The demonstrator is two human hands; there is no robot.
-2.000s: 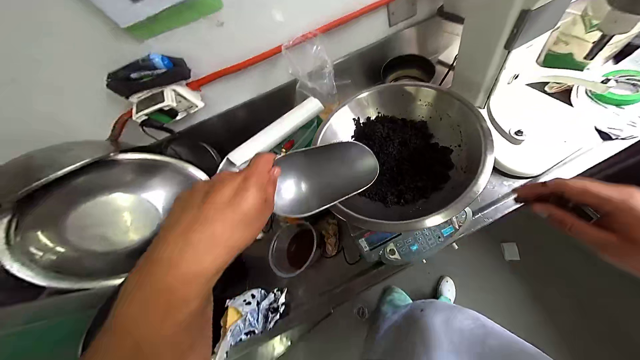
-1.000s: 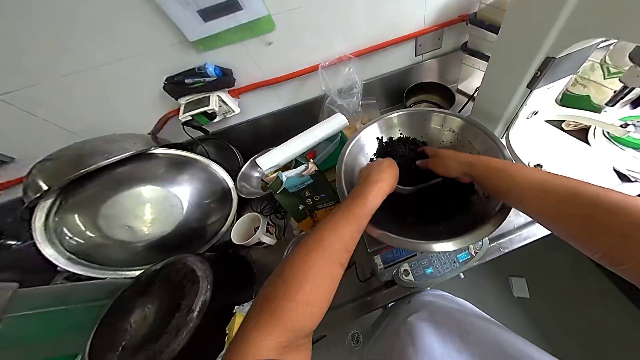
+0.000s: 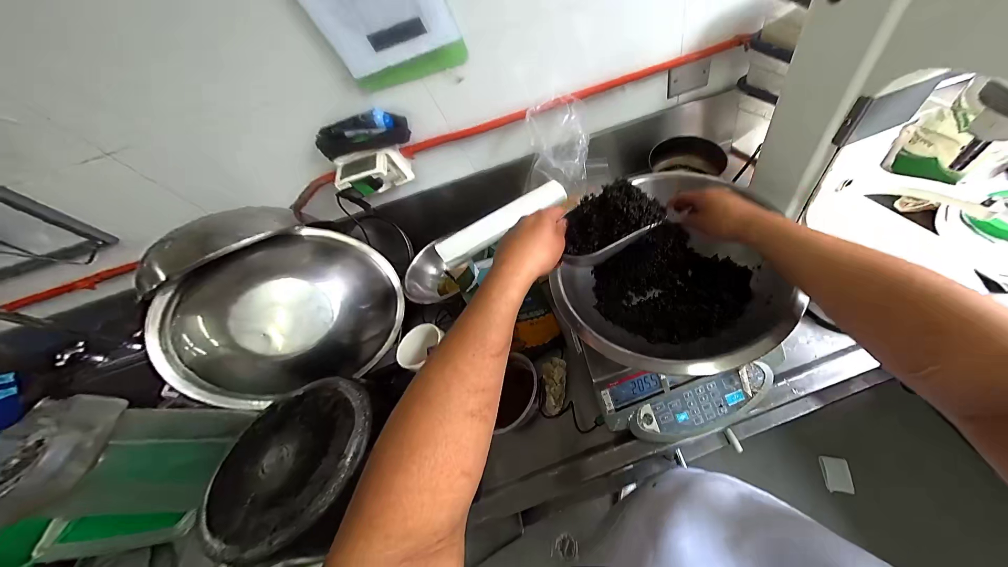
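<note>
My left hand (image 3: 534, 242) grips a metal scoop (image 3: 602, 252) by its handle end, over the left side of a steel bowl (image 3: 571, 311). Dark crumbly material (image 3: 618, 213) is heaped in the scoop, and more of it (image 3: 677, 295) lies in the bowl. At the scoop's right side, near its open edge, is my right hand (image 3: 713, 211), with its fingers bent close to the material; whether they pinch any cannot be told. The bowl rests on a digital scale (image 3: 697, 405) with a lit display.
Left of my arm stand a large empty steel bowl (image 3: 276, 323), a dark round pan (image 3: 287, 472) and a white cup (image 3: 417, 346). A second scoop (image 3: 428, 276), a white roll (image 3: 504, 220) and a plastic cup (image 3: 516, 394) are near the bowl. A small dark pan (image 3: 687, 156) sits behind it.
Two seconds ago the scoop was empty and left of the material, with my right hand outside the bowl. Since one second ago the loaded scoop has risen out of the material.
</note>
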